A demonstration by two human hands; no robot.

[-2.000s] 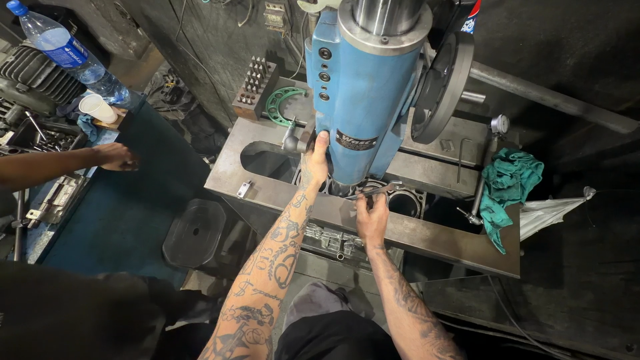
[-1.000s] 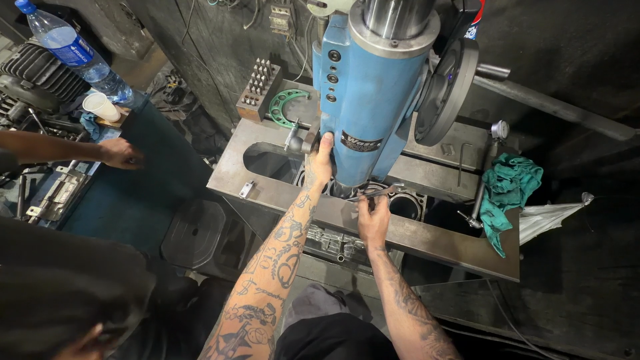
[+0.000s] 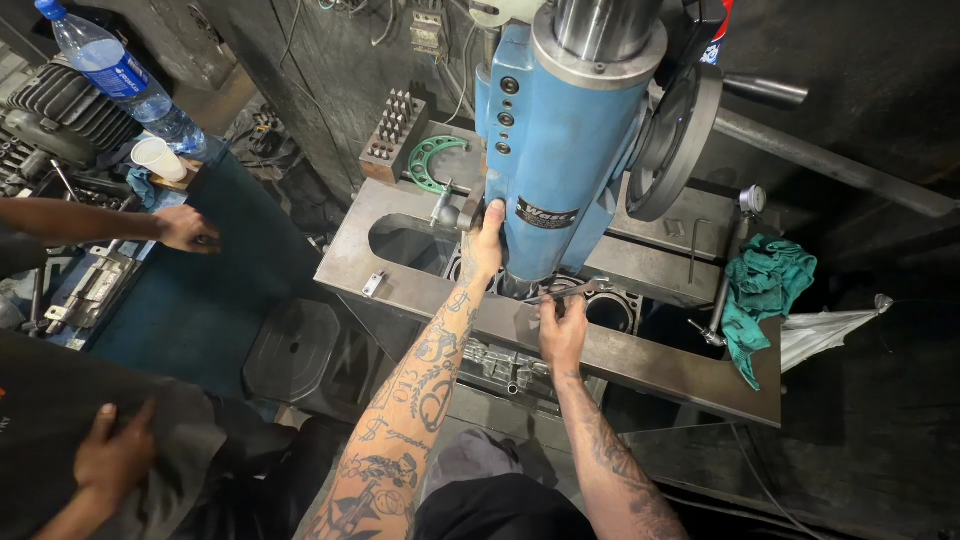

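My left hand (image 3: 484,244) rests against the lower left side of a blue boring machine head (image 3: 562,165), thumb up on its housing; a dark knob beside it is partly covered, and whether the fingers grip anything is hidden. In my right hand (image 3: 564,322) is a metal wrench (image 3: 581,288), held near the foot of the boring head, its open jaw pointing right. Below them an engine block (image 3: 611,311) with round cylinder bores shows through the slot of the steel machine table (image 3: 450,300). A handwheel (image 3: 675,142) is on the head's right side.
A green micrometer frame (image 3: 427,161) lies beside a block of metal bits (image 3: 394,135). At right are a hex key (image 3: 697,251), a dial bore gauge (image 3: 752,199) and a green cloth (image 3: 772,281). Another person's hands (image 3: 187,229) are at left, near a water bottle (image 3: 124,75) and a cup (image 3: 159,159).
The other person's second hand has come into view at the lower left. My two hands have stayed in about the same places, with the wrench still in the right.
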